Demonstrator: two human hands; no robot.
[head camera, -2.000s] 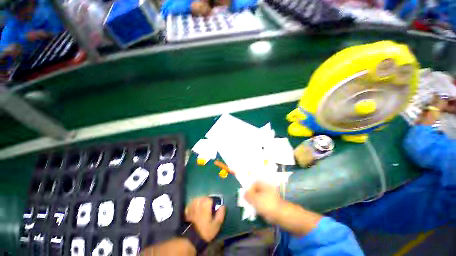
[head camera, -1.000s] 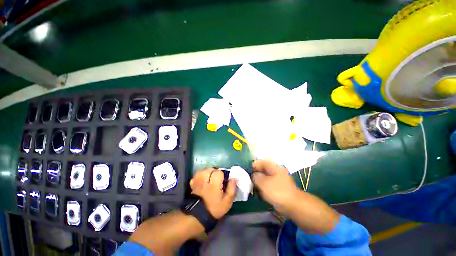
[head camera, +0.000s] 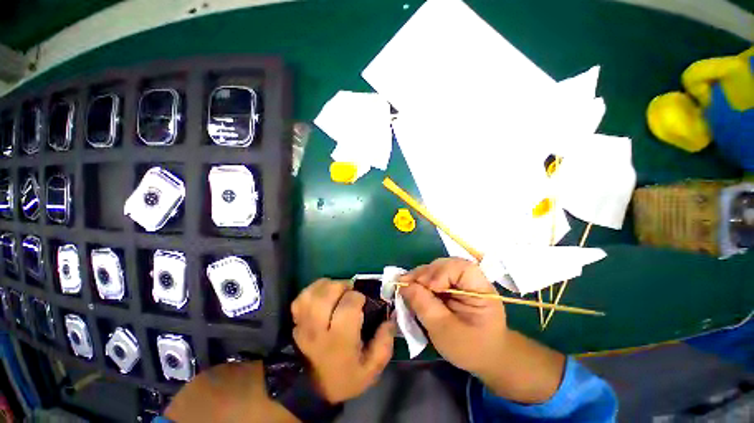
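My left hand is closed around a watch body, mostly hidden by the fingers; part of its dark face and silver rim shows. My right hand holds a bamboo stick like a pen, its tip over a small white wipe at the watch body's right edge. The wipe hangs down between the two hands. Where exactly the stick tip touches is hard to tell.
A black slotted tray with several watch bodies fills the left. White wipes, yellow bits, an orange stick and spare bamboo sticks lie ahead and right. A brown ribbed block and the fan's yellow foot are at far right.
The view has tilted down and come closer to the hands. The bamboo stick now shows clearly in my right hand, its tip at the small wipe on the watch body.
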